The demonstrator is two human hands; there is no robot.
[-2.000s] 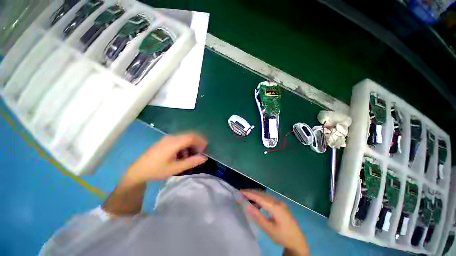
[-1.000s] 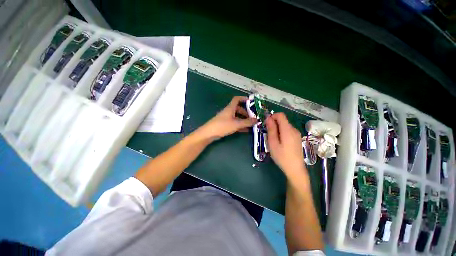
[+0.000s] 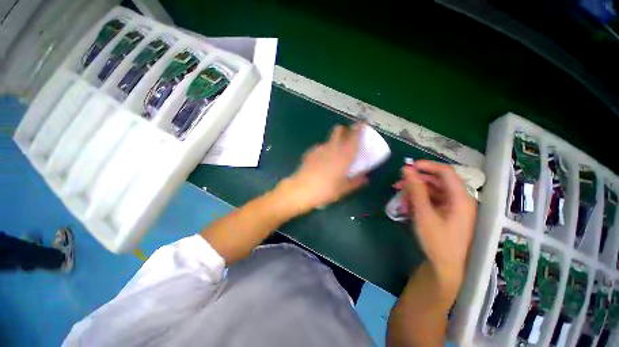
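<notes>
My left hand (image 3: 326, 169), motion-blurred, holds a glossy white housing (image 3: 371, 150) above the dark green bench mat. Its smooth, rounded outer side shows; no circuit board is visible on it. My right hand (image 3: 440, 207) is to the right of it, fingertips pinched on a tiny white piece, perhaps a connector (image 3: 408, 162). A small white oval part (image 3: 396, 207) is just below those fingertips, partly hidden by the hand; I cannot tell whether the hand touches it. A thin red wire (image 3: 370, 215) runs left from it.
The left foam tray (image 3: 186, 146) holds several green-board units in its upper row. The right foam tray (image 3: 499, 223) holds units in both rows. A cream-white bundle (image 3: 470, 177) sits beside it. Paper (image 3: 248, 129) lies by the left tray. A person's shoe (image 3: 64, 249) is on the floor.
Both hands were together on the board unit. Now my left hand holds the housing with its smooth side showing, and my right hand has moved right, pinching the tiny white piece. A person's leg has appeared.
</notes>
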